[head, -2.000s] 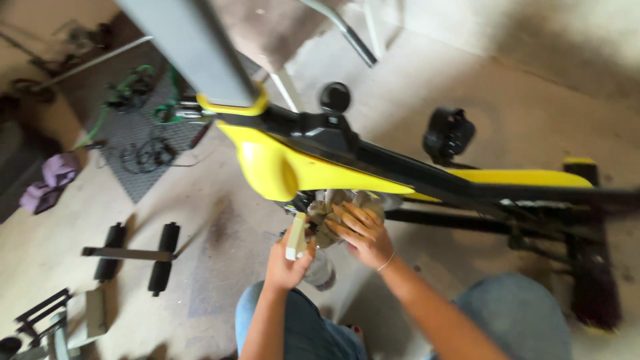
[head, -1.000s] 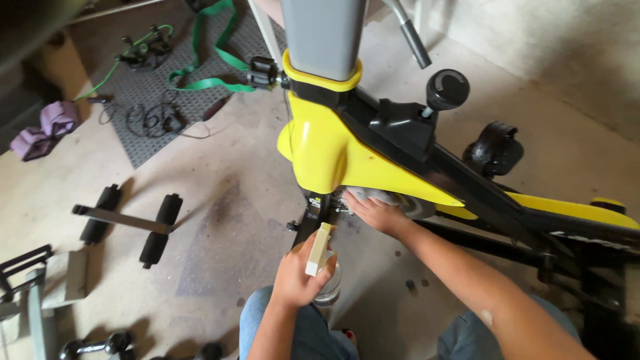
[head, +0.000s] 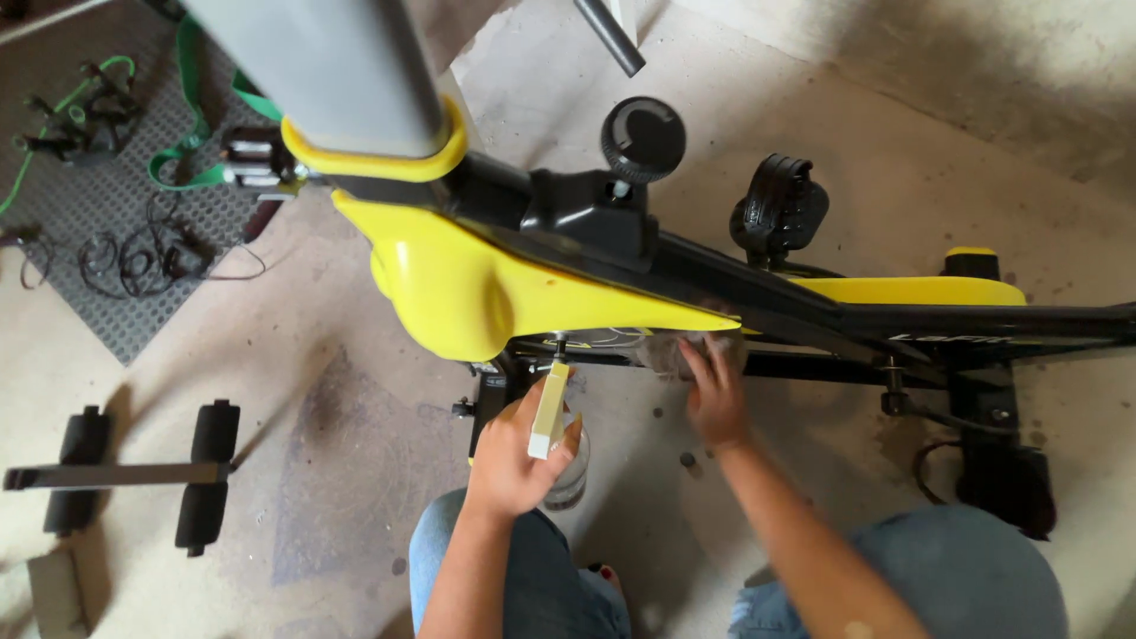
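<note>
A yellow and black exercise bike spans the head view, with a black adjustment knob on its frame. My left hand grips a spray bottle, whose pale yellow trigger head points toward the bike's lower side. My right hand presses a brownish-grey cloth just below the yellow cover, against the partly hidden flywheel area. The fingers lie over the cloth, and their far ends are partly hidden.
A bike pedal stands out beyond the frame. Green bands and black cables lie on a grey mat at upper left. A metal bar with black foam rollers is on the floor at left. The bike's black rear foot is at right.
My right hand has moved to the right along the bike's lower side with the cloth. My left hand still holds the spray bottle. The view has shifted.
</note>
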